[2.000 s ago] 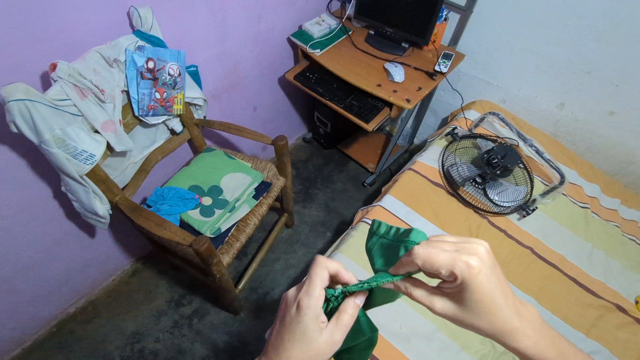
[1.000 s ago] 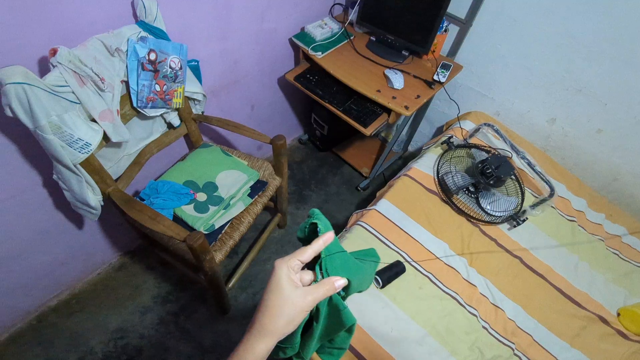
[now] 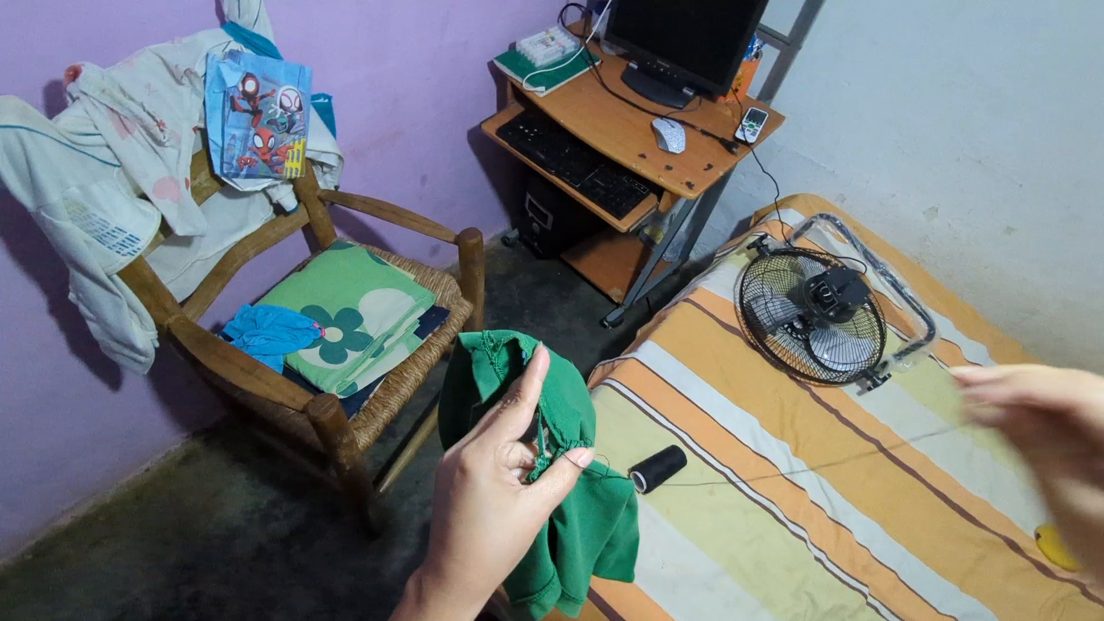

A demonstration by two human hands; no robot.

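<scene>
Bunched green fabric (image 3: 573,526) with a stitched seam hangs from my left hand (image 3: 496,483), its edge pinched between the fingers and the raised forefinger along the cloth. My right hand (image 3: 1035,414) is at the far right, blurred and cut by the frame edge; a dark thread runs from near it across the bed to the green fabric. Whether a needle is in its fingers cannot be seen. A spool of black thread (image 3: 659,469) lies on the striped bedsheet, just right of the fabric.
A striped bed (image 3: 776,517) fills the right side, with a black fan (image 3: 811,315) lying on it and a yellow object (image 3: 1056,547) at its edge. A wooden chair (image 3: 470,276) at left holds folded cloths (image 3: 354,310). Behind stands a computer desk (image 3: 638,112).
Two seconds ago both hands were together at the green fabric. My right hand left the view and is now back at the far right, with thread stretched toward it. My left hand has kept the fabric.
</scene>
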